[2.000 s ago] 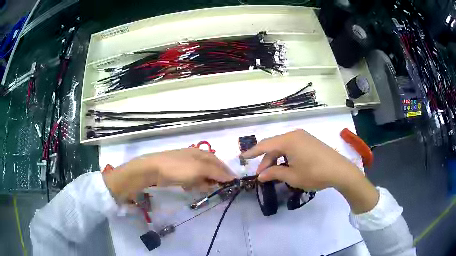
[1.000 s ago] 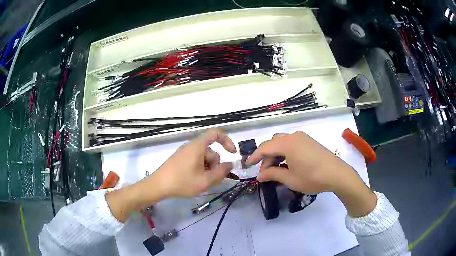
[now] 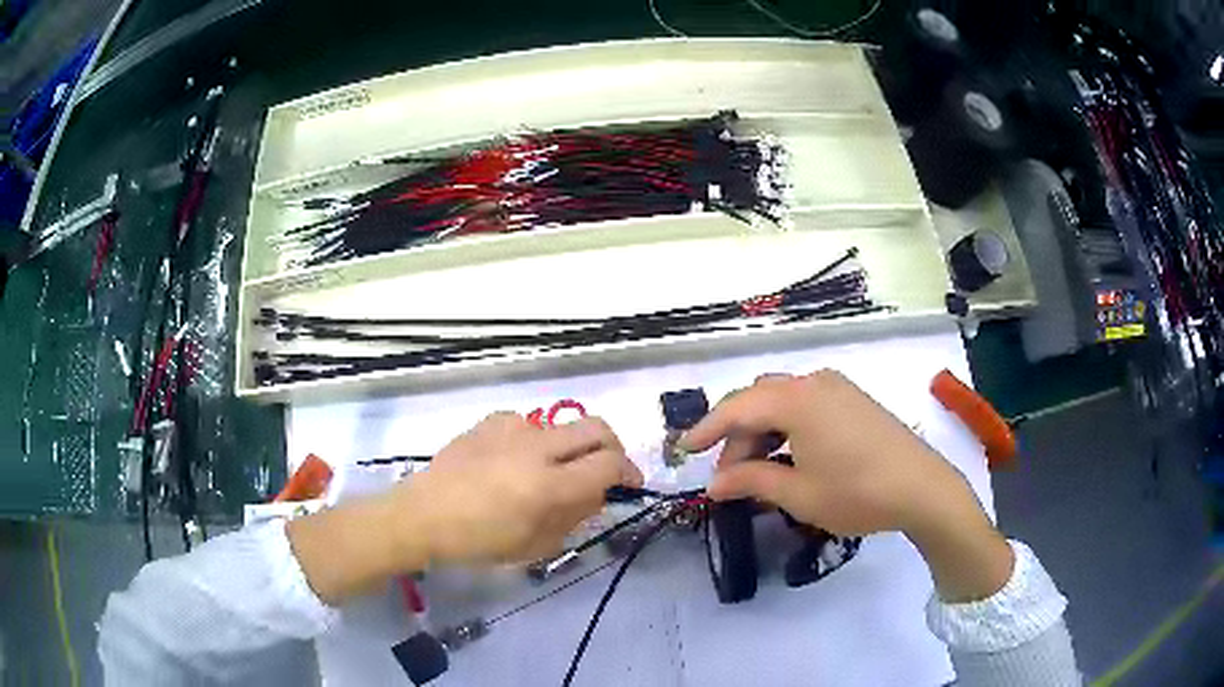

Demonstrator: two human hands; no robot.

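Observation:
A wire harness (image 3: 658, 506) of thin black and red leads lies across the white sheet. My left hand (image 3: 517, 486) has thumb and fingertips closed on a black lead of it. My right hand (image 3: 819, 450) holds the harness between thumb and fingers at the junction. A black tape roll (image 3: 732, 550) stands edge-on below my right hand, with a second dark coil (image 3: 816, 553) beside it. A black block (image 3: 685, 407) lies above the junction. Another black block (image 3: 420, 656) ends a branch at lower left. A red ring-shaped piece (image 3: 565, 412) lies behind my left hand.
A cream tray (image 3: 604, 352) holds red and black cut leads (image 3: 537, 185) and black sleeved cables (image 3: 564, 329). Orange handles (image 3: 973, 417) (image 3: 306, 478) sit at both sheet edges. Spare tape rolls (image 3: 980, 258) and a grey device (image 3: 1050, 255) stand right. Harnesses (image 3: 159, 403) lie left on plastic.
My left hand left the junction with its fingers spread, then came back down to a black lead. My right hand stays at the junction. The whole view has shifted slightly.

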